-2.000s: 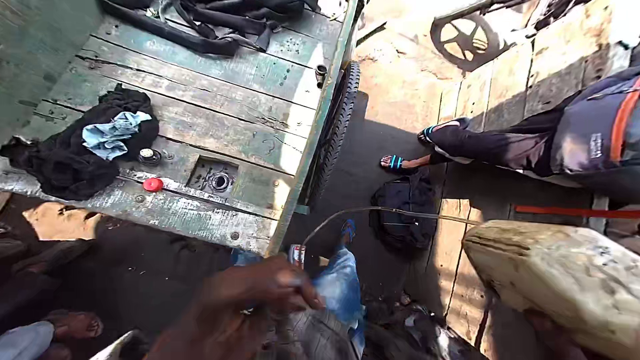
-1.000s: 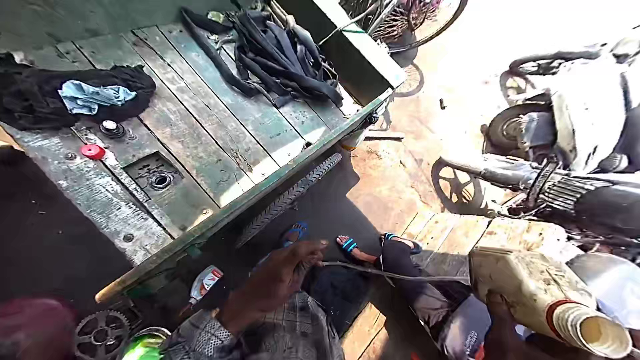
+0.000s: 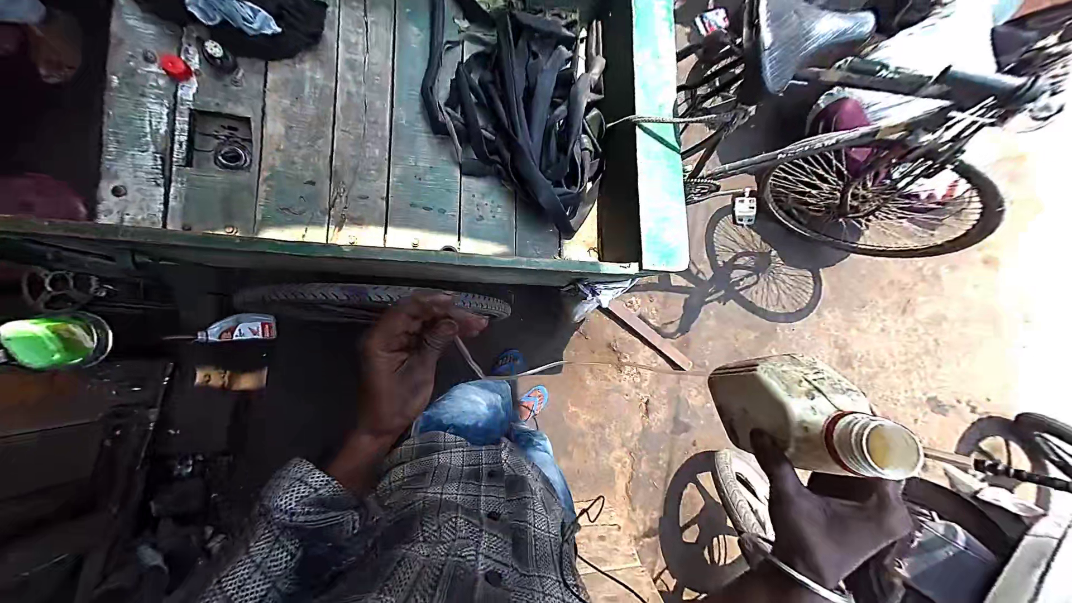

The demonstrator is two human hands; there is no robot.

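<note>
My left hand (image 3: pixel 402 368) is raised below the cart's edge, its fingers pinching a thin clear tube (image 3: pixel 469 356). The tube runs right to the base of a dirty whitish plastic jug (image 3: pixel 775 402). My right hand (image 3: pixel 825 519), with a bangle at the wrist, holds this jug from below. The jug lies tilted on its side, its wide threaded mouth uncapped and facing right, with yellowish inside showing. Behind my left hand is a tyre (image 3: pixel 335 293) under the green wooden cart (image 3: pixel 360 167). Whether the tube enters the jug is hard to tell.
Cut rubber inner tubes (image 3: pixel 528 109) lie on the cart's planks near a red cap (image 3: pixel 175 67) and a black cloth (image 3: pixel 293 29). A bicycle (image 3: pixel 879 184) stands at the upper right. A plastic bottle (image 3: pixel 241 328) and a green bowl (image 3: pixel 50 342) are at left. A motorcycle is partly visible lower right.
The view has turned a lot. Both hands still hold the same things, the tube and the jug. The jug's mouth, out of view at first, faces the camera's right side now.
</note>
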